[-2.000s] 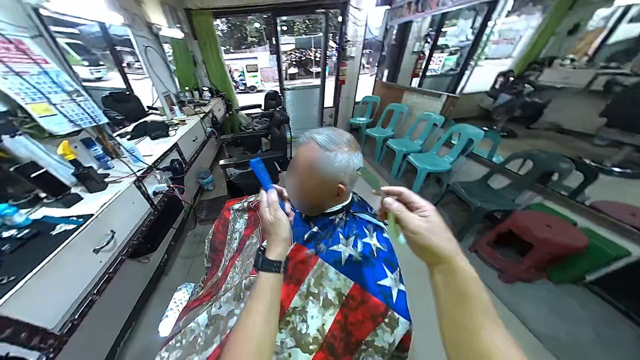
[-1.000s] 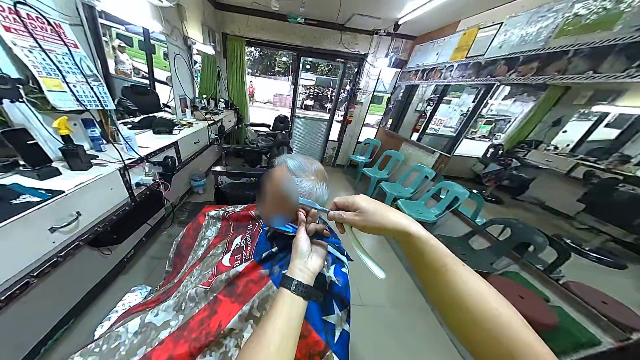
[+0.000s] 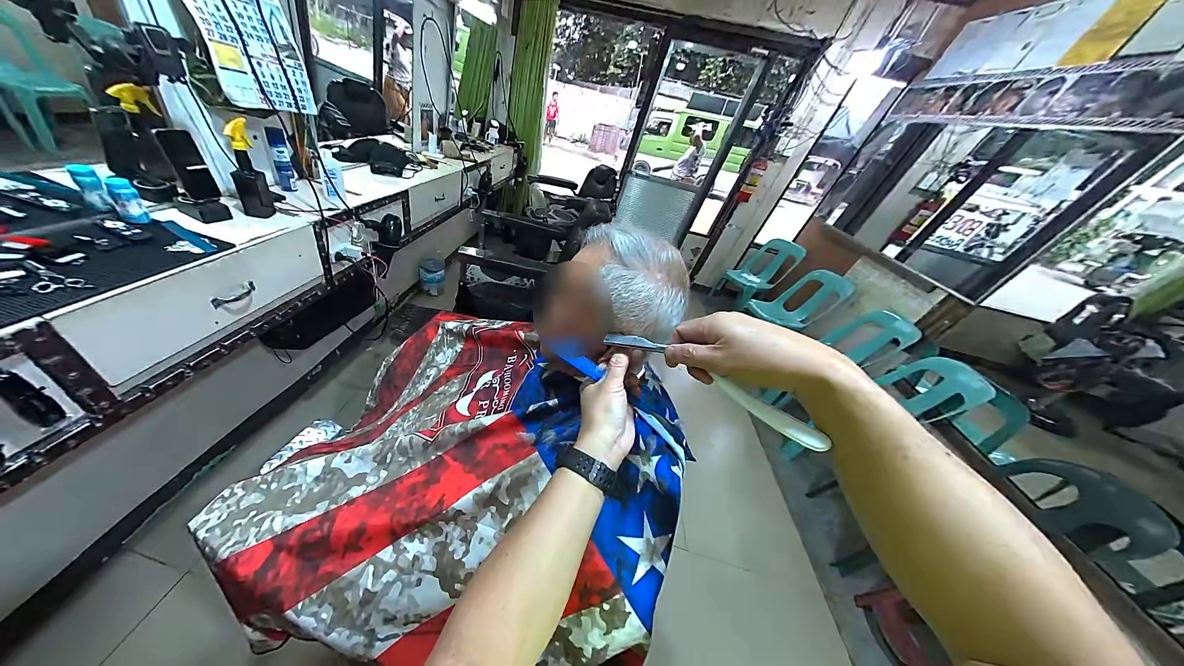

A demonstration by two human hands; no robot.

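Note:
A grey-haired person (image 3: 638, 287) sits in front of me, wrapped in a barber cape (image 3: 370, 518) with stars, stripes and a camouflage print. My right hand (image 3: 731, 351) grips a straight razor (image 3: 636, 343), its blade against the side of the person's face near the ear and its pale handle scales hanging down to the right. In my left hand (image 3: 609, 416), a blue comb-like tool (image 3: 575, 361) is pinched near the jaw; the fingers are partly hidden behind the thumb and wrist. A black watch (image 3: 588, 470) is on my left wrist.
On the left runs a white counter (image 3: 268, 250) with drawers, a spray bottle (image 3: 248, 171), scissors (image 3: 57, 279) and clippers. Green plastic chairs (image 3: 869, 333) line the right side. Behind the seated person are another barber chair (image 3: 592, 199) and a glass door (image 3: 703, 120).
Two seconds ago my hands were apart, the blue tool raised on the left. Both are now close together at the side of the person's face. The view has shifted.

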